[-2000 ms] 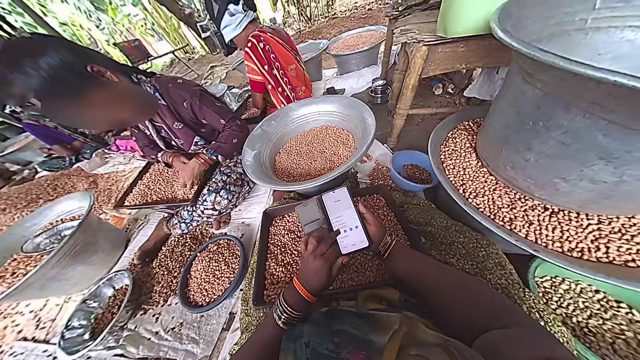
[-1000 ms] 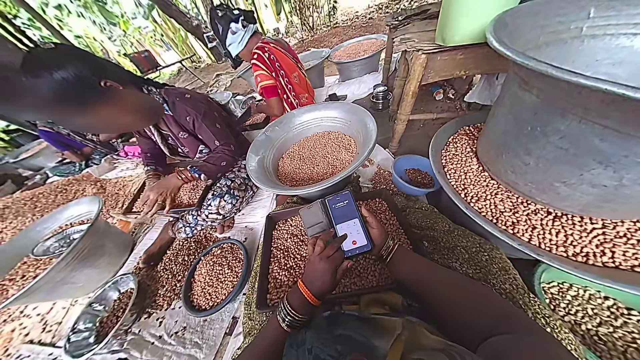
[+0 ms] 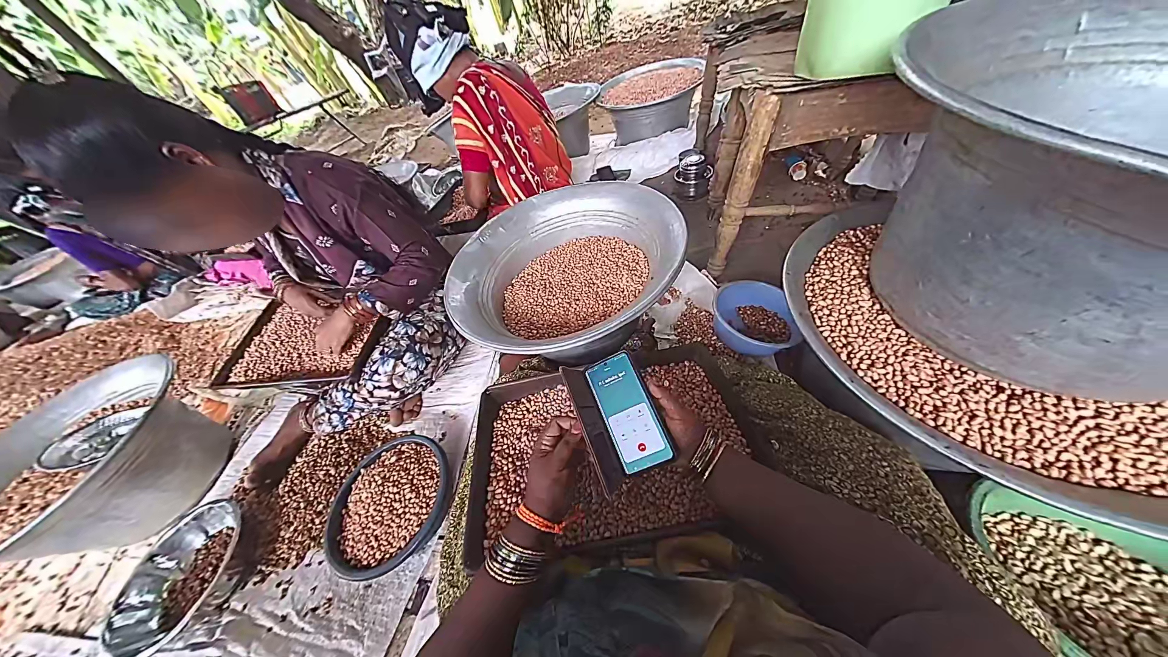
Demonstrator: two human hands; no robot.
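Note:
A smartphone [image 3: 631, 415] with a lit screen, in an open flip case [image 3: 589, 429], is held over a dark tray [image 3: 476, 511] of brown nuts or seeds. My right hand [image 3: 680, 420] grips the phone's right edge. Beside the case's left edge is my left hand [image 3: 555, 461], fingers curled; whether it touches the case I cannot tell. Just beyond the phone stands a wide metal basin [image 3: 474, 246] holding more of the same nuts or seeds. The tray rests by my lap.
At left, a person [image 3: 356, 219] has both hands in another tray [image 3: 219, 374]. Farther back sits a person in red [image 3: 506, 128]. A blue bowl [image 3: 750, 342], a round dark-rimmed tray [image 3: 443, 484], a large metal pot [image 3: 1013, 237] and a wooden table [image 3: 849, 114] stand around.
My left hand has moved away from the phone's screen to the left of the case. The screen has gone from white to a blue-green call display. My right hand still holds the phone.

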